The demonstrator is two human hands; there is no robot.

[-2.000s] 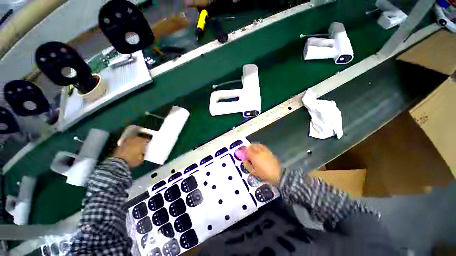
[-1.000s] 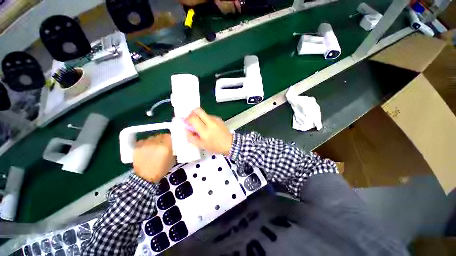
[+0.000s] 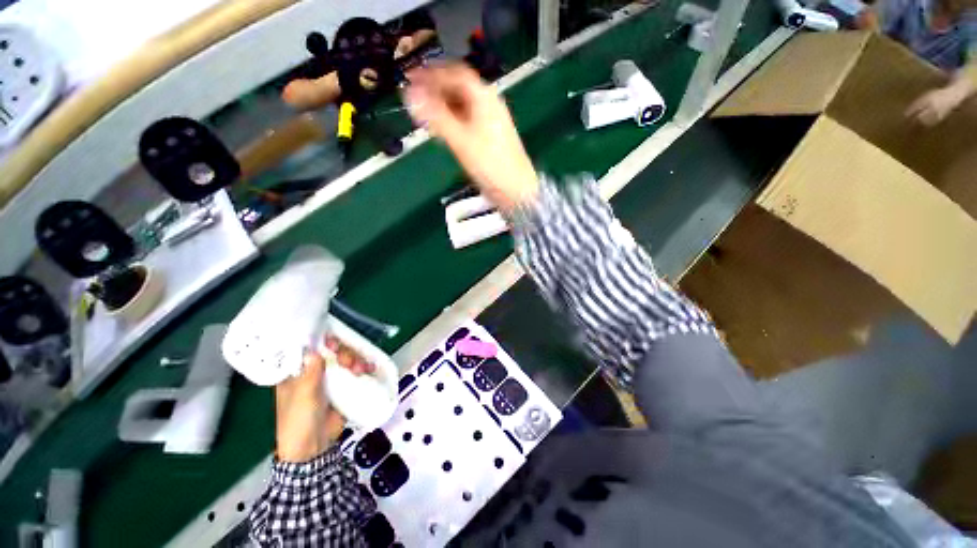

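My left hand [image 3: 311, 398] grips a white camera body [image 3: 287, 316] by its bracket [image 3: 362, 383], above the panel sheet and belt edge. The camera's broad end faces me, white with small holes and no black panel on it. My right hand [image 3: 466, 123] is raised over the far side of the belt, its fingers bent and blurred; I cannot tell whether they hold anything. The panel sheet [image 3: 437, 441] lies at my lap with several black panels and bare white areas. The pink hand tool [image 3: 477, 348] lies on its upper part.
Other cameras lie on the green belt [image 3: 375, 241], one [image 3: 477, 219] partly behind my right arm. Black pieces [image 3: 188, 158] hang at upper left, above a parts tray [image 3: 230, 244] with a small tub [image 3: 137, 291]. Another person's hands [image 3: 311, 91] show opposite. An open cardboard box [image 3: 857, 193] stands right.
My right hand has let go of the pink tool and moved from the camera up across the belt. My left hand has turned the camera so its end faces me. The view has shifted.
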